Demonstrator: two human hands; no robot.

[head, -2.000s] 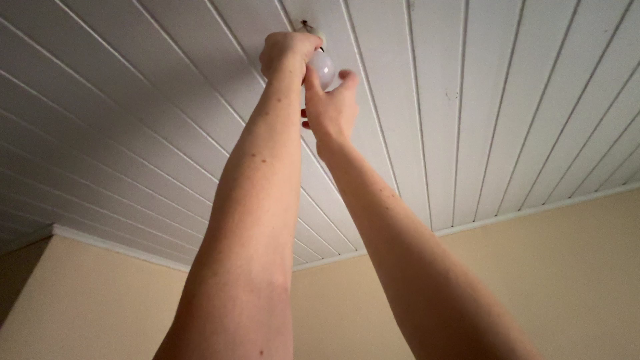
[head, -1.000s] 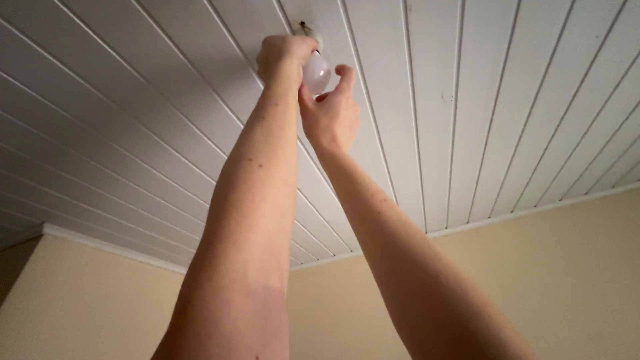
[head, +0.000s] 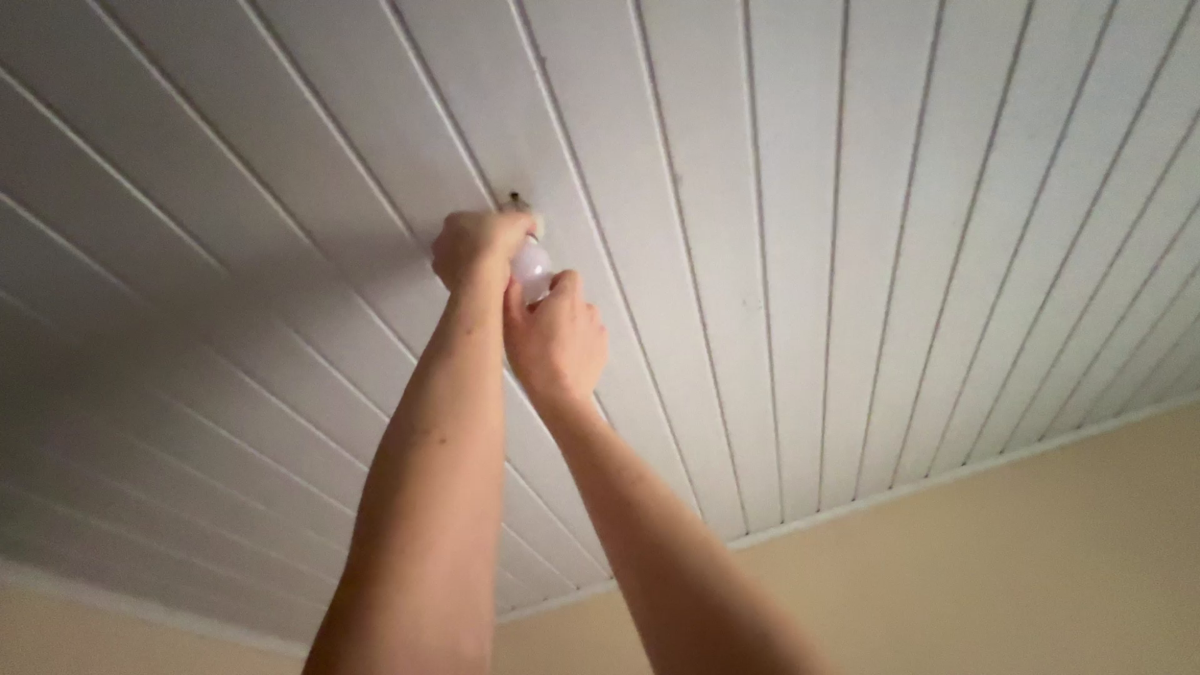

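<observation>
Overhead, a frosted light bulb [head: 532, 266] hangs below a pale lamp socket [head: 537, 225], most of which my left hand covers. My left hand [head: 476, 246] is closed around the socket, with its thumb side toward the bulb's neck. From below, my right hand [head: 558, 333] has its thumb and fingers on the lower end of the bulb. A short dark wire [head: 515, 197] shows at the ceiling just above the socket. Whether the bulb sits fully in the socket cannot be told.
The ceiling of white painted boards [head: 797, 234] spans most of the view, with grooves between boards. White trim [head: 844, 511] runs where it meets the beige wall [head: 984, 572]. A soft shadow of the arms falls on the boards at left.
My right hand's fingers, spread beside the bulb earlier, have closed in on its lower end. My left hand stays at the socket. The view has tilted upward.
</observation>
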